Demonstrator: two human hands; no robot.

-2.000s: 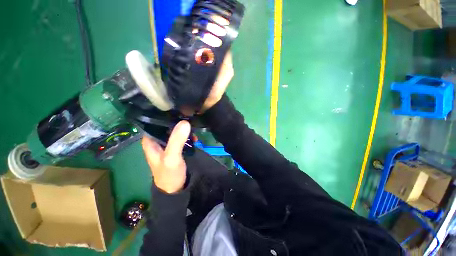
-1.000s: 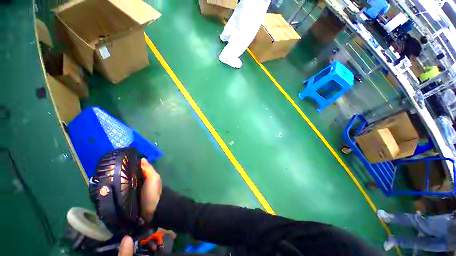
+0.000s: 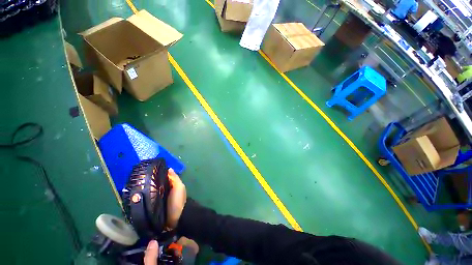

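A black desk fan (image 3: 147, 194) with a ribbed cage and a small coppery disc on its side is at the lower left, over the bench edge. My right hand (image 3: 176, 199) grips the cage from its right side. My left hand (image 3: 151, 252) shows only as a finger or thumb at the bottom edge, against the fan's lower part; the rest is cut off. The off-white buffing wheel (image 3: 117, 229) is just left of the fan; whether they touch is unclear.
The green bench (image 3: 36, 103) has a black cord (image 3: 52, 191). Beyond its edge are a blue plastic piece (image 3: 124, 155) and an open carton (image 3: 147, 77). Farther off are a blue stool (image 3: 359, 90), a blue trolley (image 3: 422, 186), more cartons and parts of people.
The view has swung up and away from the polisher, then shifted slightly left over the last second. The fan is farther down in view, cage turned more edge-on. The left hand is now mostly cut off.
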